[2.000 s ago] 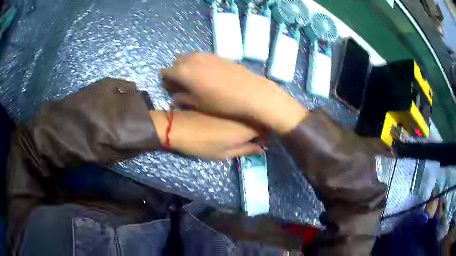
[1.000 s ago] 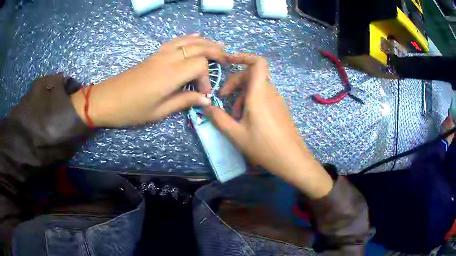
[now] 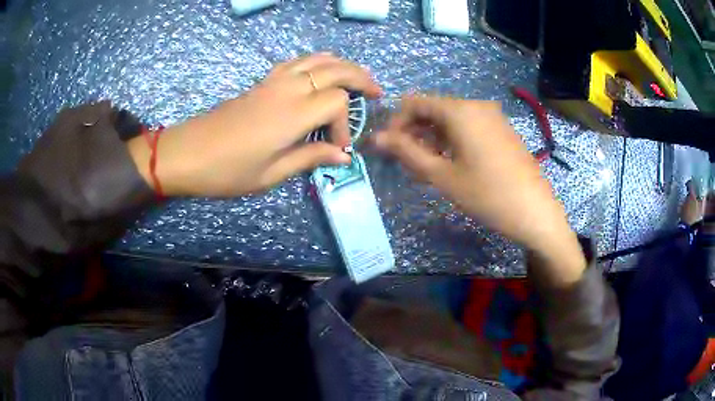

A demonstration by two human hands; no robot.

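Observation:
A pale aqua handheld fan [image 3: 357, 227] lies on the silvery bubble-textured sheeting in front of me, its handle pointing toward me. Its round grille shows partly beside my left fingers. My left hand [image 3: 266, 125] holds the fan at the neck, with thumb and index finger at the open neck end. A small dark and reddish bit shows at the neck. My right hand [image 3: 478, 157] is just right of the fan head, apart from it and blurred, fingers curled together. Whether it holds a tiny part cannot be told.
Several handle ends [image 3: 363, 8] show at the top edge. A black phone [image 3: 511, 22], a black and yellow screw feeder [image 3: 623, 74] and a black screwdriver [image 3: 666, 129] are at upper right. Red-handled cutters [image 3: 541, 117] lie partly behind my right hand. A black cable runs at right.
My hands were crossed, then came together at the fan's neck. Now my right hand has moved right, off the fan, partly covering the cutters. My left hand stays at the neck.

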